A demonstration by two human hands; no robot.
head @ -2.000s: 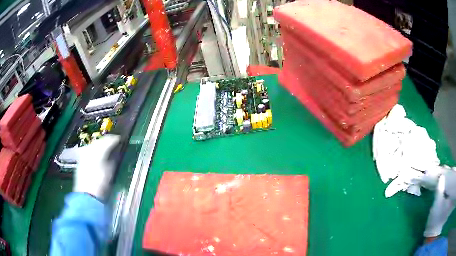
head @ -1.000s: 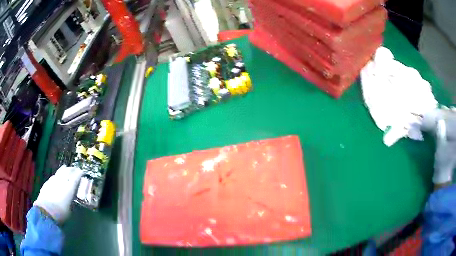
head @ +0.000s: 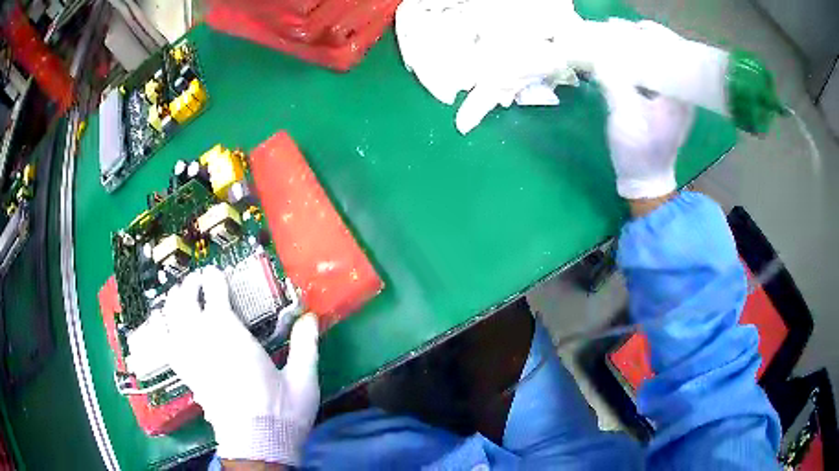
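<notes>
A green circuit board with yellow blocks and a silver-grey ribbed heatsink lies on the red foam pad at the lower left. My left hand, in a white glove, grips the board's near edge, thumb at the right side. My right hand, also gloved, holds a fat white dispensing syringe with a green cap over the bench's right part. The syringe's front end is at the crumpled white cloth; its needle cannot be made out.
Another board lies on the green bench at the upper left. Stacked red foam pads stand at the back. The conveyor's metal rail runs along the left. Red-padded black trays or seats are at the lower right.
The view has swung right and down. A board from the conveyor is now on the foam pad under my left hand. My right hand has the syringe, with its green cap now showing.
</notes>
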